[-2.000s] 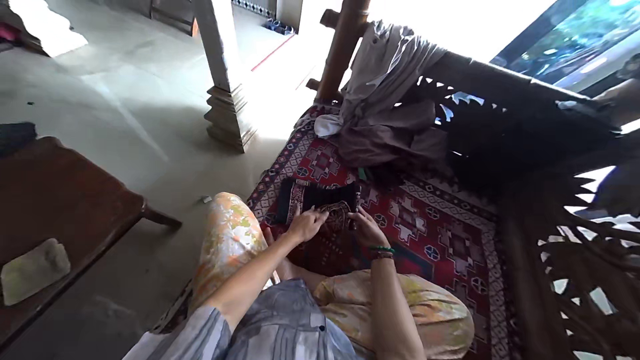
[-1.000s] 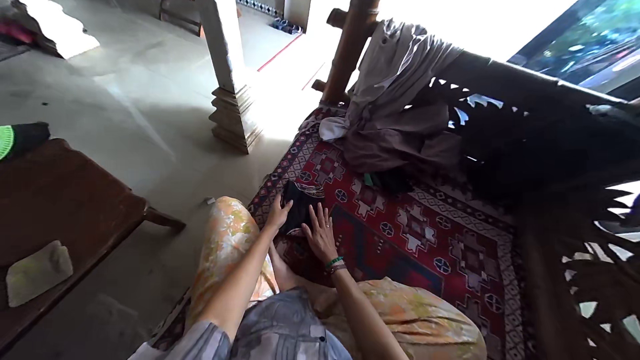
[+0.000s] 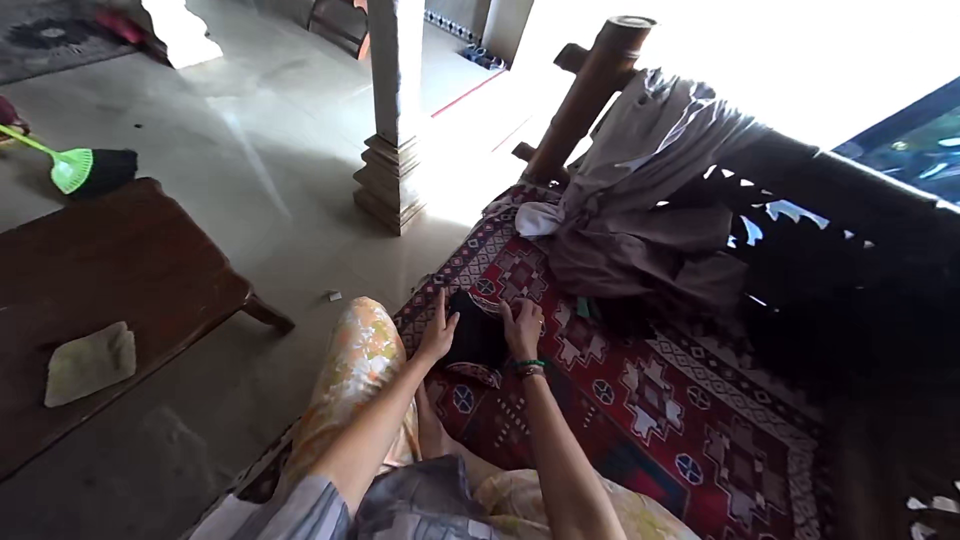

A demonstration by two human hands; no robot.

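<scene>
A dark folded cloth (image 3: 477, 334) with a patterned edge lies on the red patterned rug (image 3: 592, 390) in front of my crossed legs. My left hand (image 3: 439, 330) rests against the cloth's left side, fingers extended. At its right side is my right hand (image 3: 523, 326), with fingers bent near the upper edge; whether they pinch the fabric cannot be told. A green band and a brown one circle my right wrist.
A brown wooden table (image 3: 112, 262) with a pale cloth (image 3: 91, 364) stands left, a green broom (image 3: 90, 171) beyond it. Ahead are a pillar (image 3: 397, 112) and a wooden post (image 3: 589, 97). Grey and brown fabric (image 3: 645, 225) hangs over the dark carved backrest (image 3: 847, 202) and onto the rug.
Two seconds ago the dark cloth was spread wider under both hands; now it is a narrower bundle. My right hand, flat and spread a second ago, now has bent fingers at the cloth's right side.
</scene>
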